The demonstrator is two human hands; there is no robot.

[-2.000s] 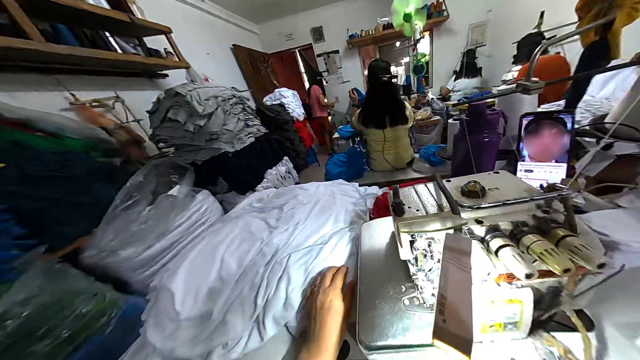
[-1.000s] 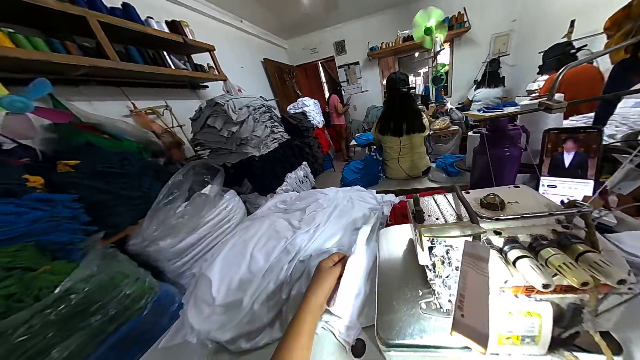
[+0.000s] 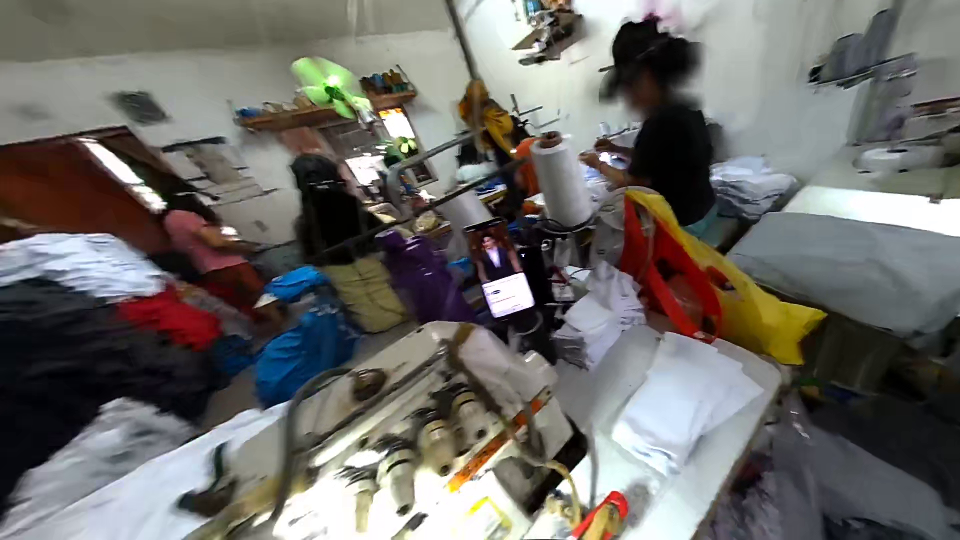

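Neither of my hands shows in the head view. The overlock sewing machine (image 3: 420, 420), cream coloured with several tension dials, fills the lower middle. White fabric (image 3: 150, 480) spreads to the left of it. To the right, flat white cloth pieces (image 3: 682, 397) are stacked on the machine table (image 3: 720, 457). A tool with red handles (image 3: 604, 514) lies at the table's near edge. Behind the machine a lit phone (image 3: 499, 270) stands upright, with a white thread cone (image 3: 561, 180) on the stand beyond it.
A yellow and red bag (image 3: 690, 270) rests at the table's back right. Blue bundles (image 3: 307, 337) and dark cloth heaps (image 3: 90, 352) lie left. A person in black (image 3: 667, 135) works behind; others are at back left. A grey-covered surface (image 3: 855, 262) is at right.
The view has swung far to the right. One second ago a hand held the white cloth left of the machine; it is now out of the picture.
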